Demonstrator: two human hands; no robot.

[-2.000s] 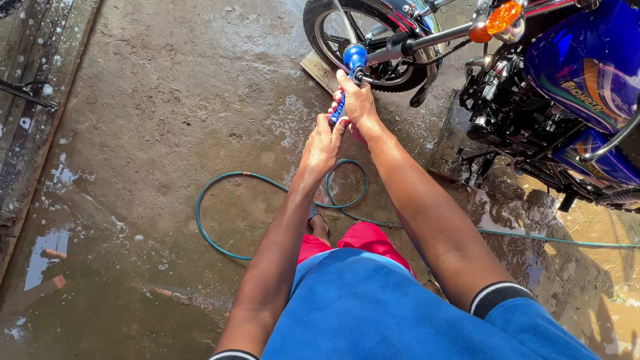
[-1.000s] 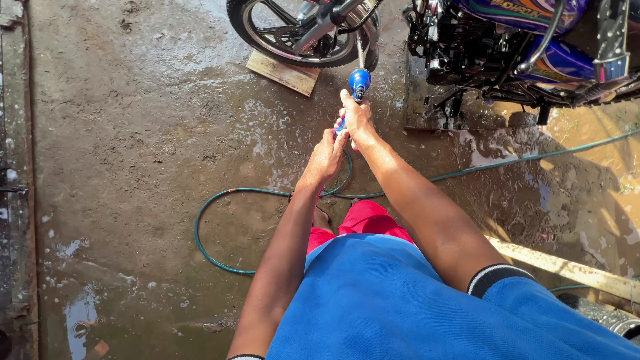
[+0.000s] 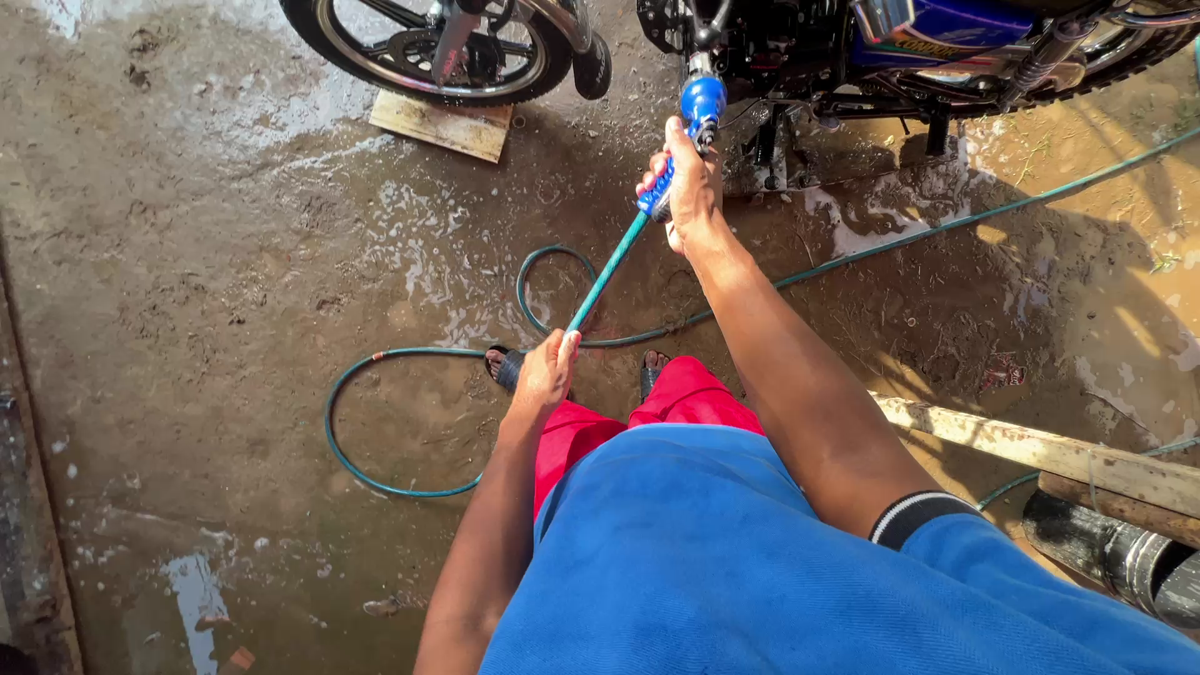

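My right hand (image 3: 692, 192) grips the handle of a blue hose spray gun (image 3: 703, 98), whose nozzle points up toward the motorcycle's engine (image 3: 750, 56). Lower down and to the left, my left hand (image 3: 548, 370) is closed around the green garden hose (image 3: 609, 272), which runs taut between both hands. The blue motorcycle (image 3: 942, 33) crosses the top of the view, partly cut off by the frame. Its front wheel (image 3: 450, 80) rests on or against a wooden board (image 3: 445, 127). Whether water is leaving the nozzle, I cannot tell.
Hose loops (image 3: 328, 422) lie on the wet, muddy ground around my sandalled feet, and the hose runs off to the right. A long wooden beam (image 3: 1041, 445) and a black cylindrical container (image 3: 1087, 539) are at the lower right. A plank edge (image 3: 37, 487) borders the left side.
My left hand has moved from beside my right hand at the spray gun down onto the hose. The spray gun now points nearer the engine than the front wheel. The view has shifted.
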